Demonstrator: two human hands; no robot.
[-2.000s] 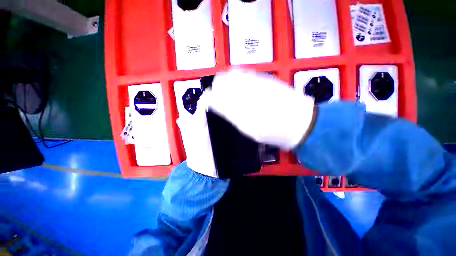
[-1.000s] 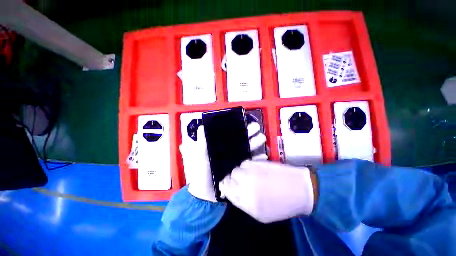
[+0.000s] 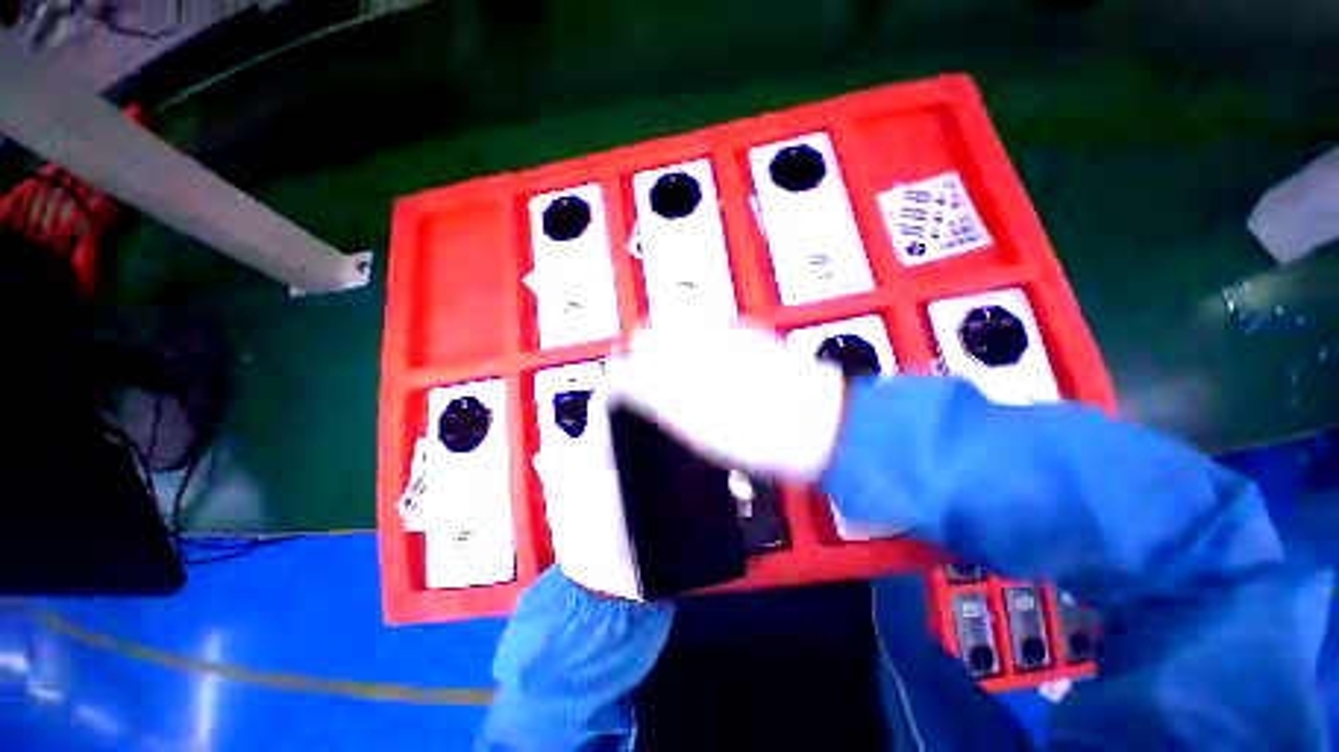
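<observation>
A smartphone [image 3: 679, 507] is held with its black screen up above the front row of a red phone tray [image 3: 463, 188]. My left hand [image 3: 590, 507], in a white glove, grips it from its left side and below. My right hand [image 3: 734, 394], white-gloved and blurred, lies over the top end of the phone; its fingers are hidden or smeared, and whether it holds anything is unclear. White phones with black camera covers lie in tray pockets around them, such as a white phone [image 3: 812, 228] in the back row.
A label sheet [image 3: 935, 221] lies in the back right pocket. A second red tray with phones [image 3: 1028, 624] is lower down at right. A metal post [image 3: 191, 176] stands at left beside a dark monitor [image 3: 81, 456]. A white object [image 3: 1300, 206] is at far right.
My right hand has moved up from the phone's lower end to its top. The tray appears tilted and shifted in view, and the lower tray shows again at right.
</observation>
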